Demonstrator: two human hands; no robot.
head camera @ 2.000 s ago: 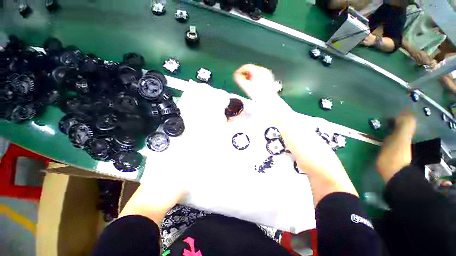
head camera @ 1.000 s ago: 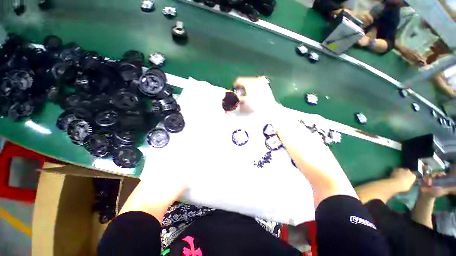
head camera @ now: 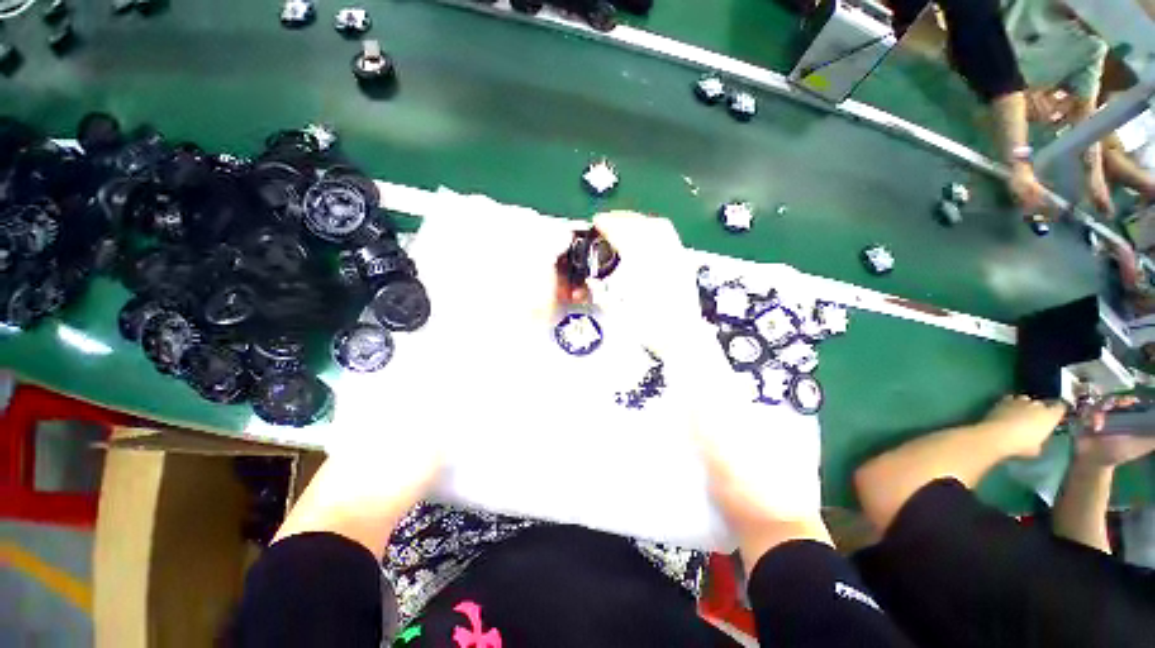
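A dark cup-like unit is held just above the white work cloth. My left hand is badly washed out; reddish fingertips show at the unit's lower left, closed on it. My right hand is beside the unit's right side, also washed out. Its fingers reach the unit, but their grip is unclear. A black ring lies on the cloth below, with a pale centre. Small black clips lie in a loose patch. Ring-and-insert subassemblies cluster right of my right forearm.
Round black housings are heaped at left, above an open cardboard box. Silver-white inserts lie on the green conveyor belt. A neighbour's arm is at right beside a black fixture. Other people's arms show at upper right.
My right hand has come down from the belt side to the unit, and its forearm has moved left, exposing the subassemblies. Belt parts have shifted left in view. The neighbour's arm moved down to the fixture.
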